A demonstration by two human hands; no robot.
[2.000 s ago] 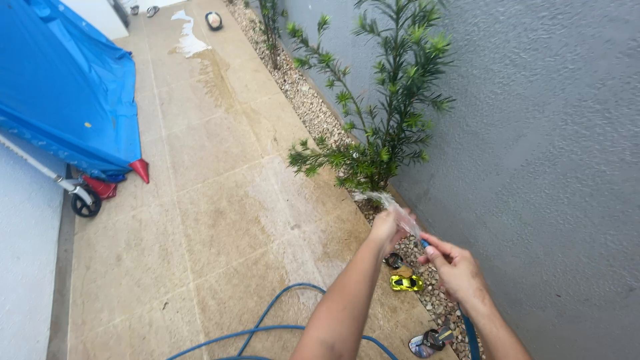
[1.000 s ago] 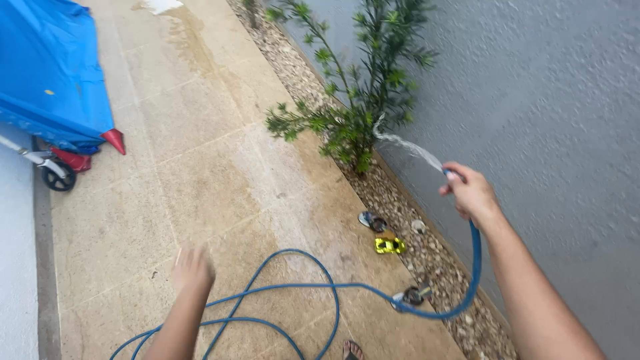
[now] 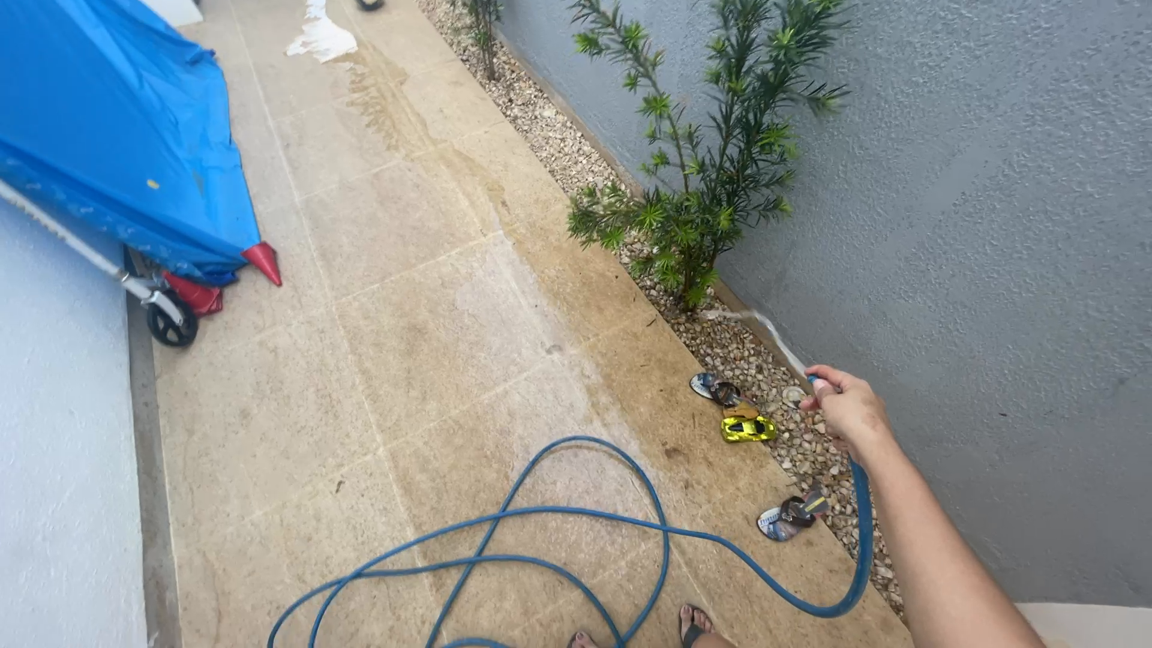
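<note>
My right hand point(image 3: 846, 405) is closed around the end of a blue garden hose point(image 3: 862, 522), above the gravel strip by the grey wall. A stream of water point(image 3: 778, 337) leaves the hose end and lands at the base of a green needle-leaved shrub point(image 3: 697, 216). From the hand the hose hangs down and lies in loose loops on the tiles. Below and left of the hand are a shiny yellow toy car point(image 3: 748, 428) and a sandal point(image 3: 715, 390); another sandal point(image 3: 786, 519) lies nearer my feet. My left hand is out of view.
Beige stone tiles point(image 3: 270, 486) bear wet patches and a white patch farther off. At the left, a blue tarp point(image 3: 135, 135) with a red cone-shaped tip hangs near a black wheel point(image 3: 171, 318) on a metal frame. My sandalled feet point(image 3: 695, 621) show at the bottom edge, beside the hose loops.
My left hand was by the hose end, then low over the tiles, and is now out of view. The water stream has dropped from the shrub's branches to its base.
</note>
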